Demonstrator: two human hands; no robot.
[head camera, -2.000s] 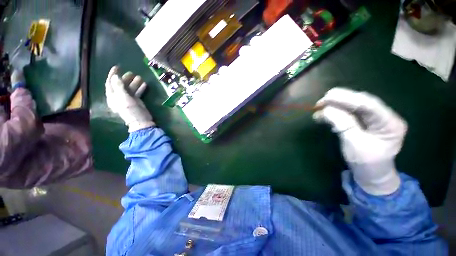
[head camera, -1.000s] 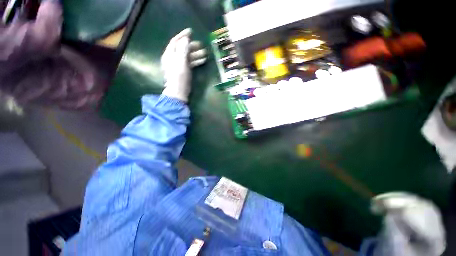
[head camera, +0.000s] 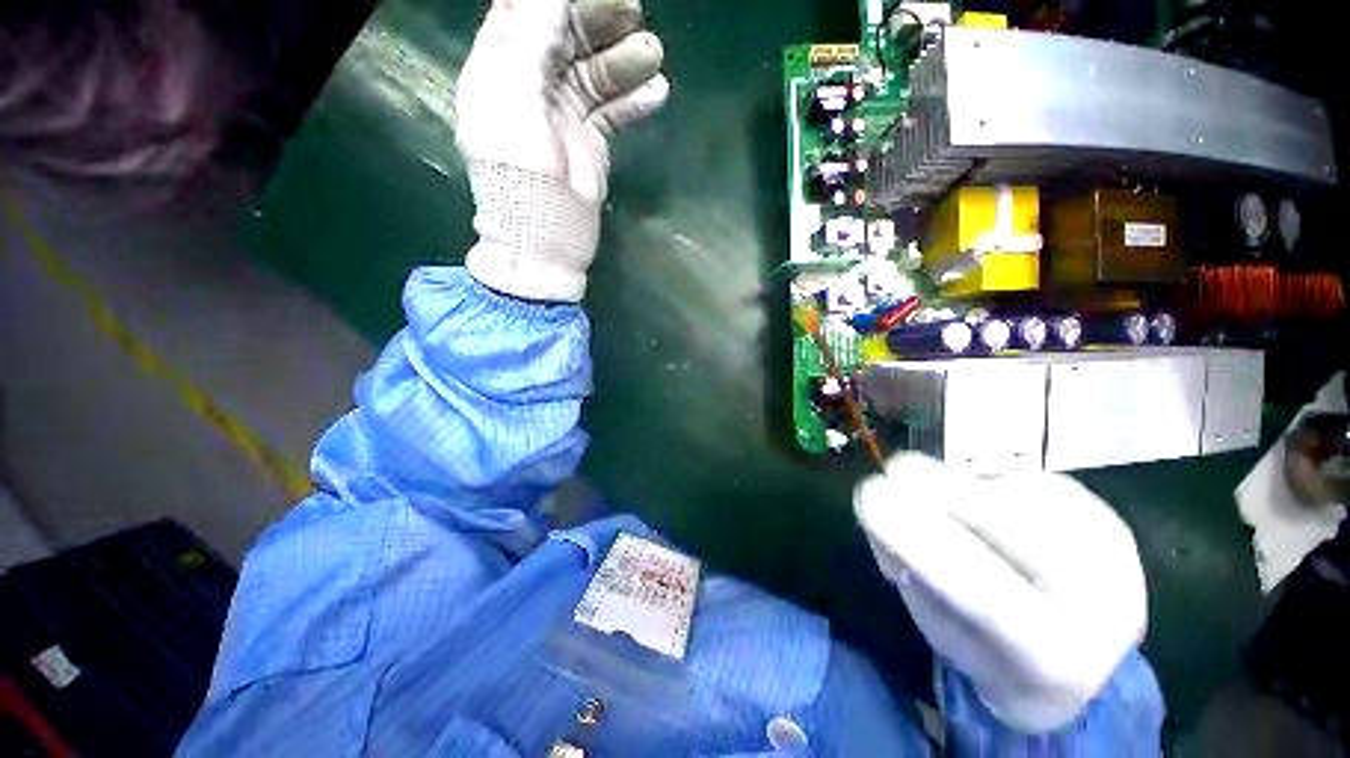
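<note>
The power supply board lies on the green mat, with silver heatsinks, a yellow-taped transformer, a row of capacitors and a copper-red choke. My right hand, in a white glove, holds the thin brown brush just below the board. The brush reaches over the board's lower left end; its tip is hard to make out. My left hand, gloved, rests on the mat left of the board, apart from it, fingers loosely curled and empty.
The coating cup stands on a white wipe at the right edge. Another person's pink sleeve shows at upper left, blurred. A dark crate is at lower left, near a yellow floor line.
My right hand has brought the brush from the bare mat up to the board's left end. The view has shifted, so the board appears farther right and my left hand higher.
</note>
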